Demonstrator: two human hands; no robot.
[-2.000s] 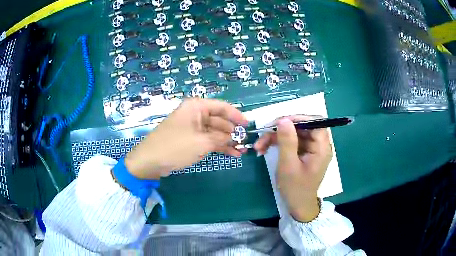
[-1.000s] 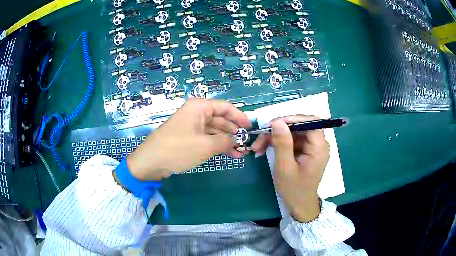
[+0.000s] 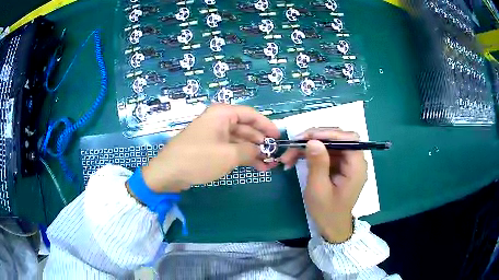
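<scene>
A small module (image 3: 268,146) with a white-silver disc and dark holes is between the fingertips of my left hand (image 3: 210,145), above the mat. My right hand (image 3: 335,175) holds black-handled tweezers (image 3: 350,145) like a pen, nearly level, with the handle pointing right. The silver tips reach the module's right side; whether they touch it or grip a tiny piece cannot be told. The module's tail is mostly hidden by my fingers. A pad sheet (image 3: 109,158) with a grid of small squares lies partly under my left hand and forearm.
A clear blister tray (image 3: 241,52) with rows of modules lies ahead. White paper (image 3: 367,186) lies under my right hand. Stacked clear trays (image 3: 457,65) stand at right. A blue coiled cord (image 3: 102,82) and a black box (image 3: 35,104) are at left. A blue strap (image 3: 149,194) circles my left wrist.
The tweezers have tilted to nearly level, and their tips stay at the module. My left hand still holds the module. The whole view has shifted slightly.
</scene>
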